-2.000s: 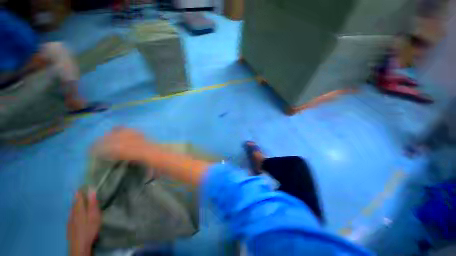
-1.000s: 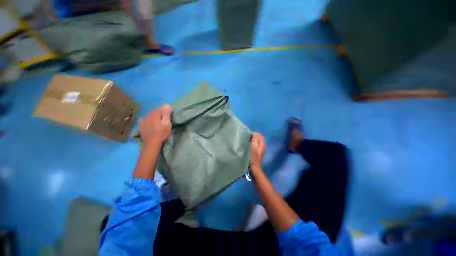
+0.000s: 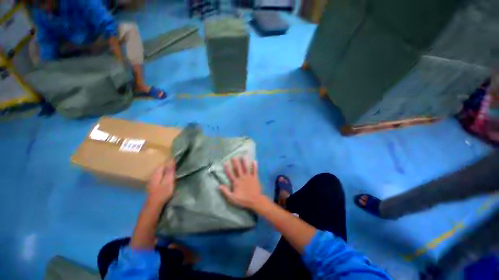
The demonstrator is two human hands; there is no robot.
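A grey-green woven bag [image 3: 210, 205], boxy and filled, stands in front of me between my knees. Its loose top is folded and wrinkled, with a flap sticking up at the upper left. My left hand [image 3: 161, 183] is at the bag's left edge, its fingers closed on the loose fabric. My right hand [image 3: 241, 185] lies flat with spread fingers on the bag's top and holds nothing. What is inside the bag is hidden.
A brown carton [image 3: 128, 150] with a white label lies left of the bag, partly behind it. A person [image 3: 82, 27] sits at the upper left with another green bag. A green parcel [image 3: 227, 54] stands ahead. A pallet load [image 3: 377, 65] stands right. Another person's leg [image 3: 437, 188] is at the right.
The bag now looks boxy and sits lower, no longer stretched between both hands. My right hand has moved from its right edge onto its top. The carton now lies closer to the bag.
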